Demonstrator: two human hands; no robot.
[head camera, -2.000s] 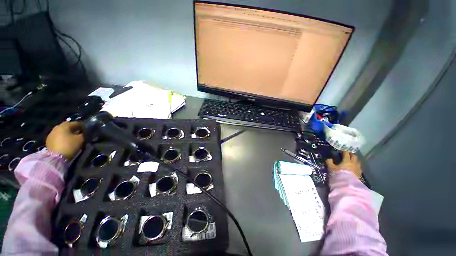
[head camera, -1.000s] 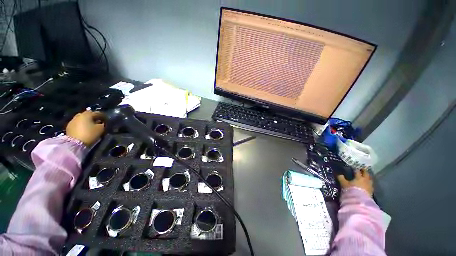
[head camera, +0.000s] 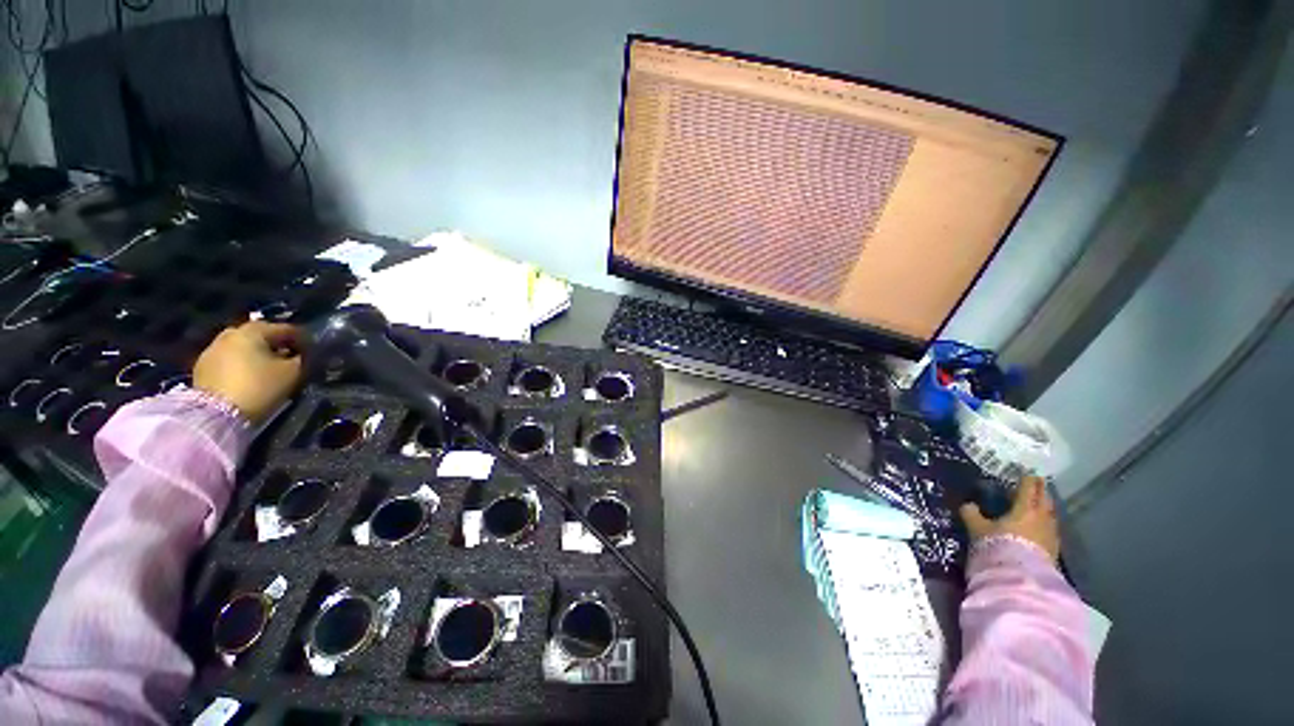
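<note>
A black foam tray (head camera: 412, 560) holds round dark-faced watch units, such as one (head camera: 468, 628) in the front row, many with white labels. A black handheld scanner (head camera: 390, 362) lies slanted over the tray's back left, its cable running down to the right. My left hand (head camera: 253, 372) is at the scanner's head, fingers curled; its fingertips are partly hidden, so a grip cannot be told. My right hand (head camera: 1016, 522) rests over a black computer mouse (head camera: 991, 499) at the right. A monitor (head camera: 837, 192) shows a pale orange spreadsheet filled with dense rows.
A keyboard (head camera: 745, 352) lies below the monitor. A notebook (head camera: 880, 610) with written lines and thin metallic sticks (head camera: 873, 482) lie left of my right hand. A white roll-like item (head camera: 1010, 437) and blue holder (head camera: 965, 376) stand behind it. Papers (head camera: 461, 291) lie behind the tray; more watch trays (head camera: 100, 376) at left.
The view has shifted, so everything sits further right than at first. The monitor's page went from mostly blank to dense rows. Both hands keep about the same places on the bench.
</note>
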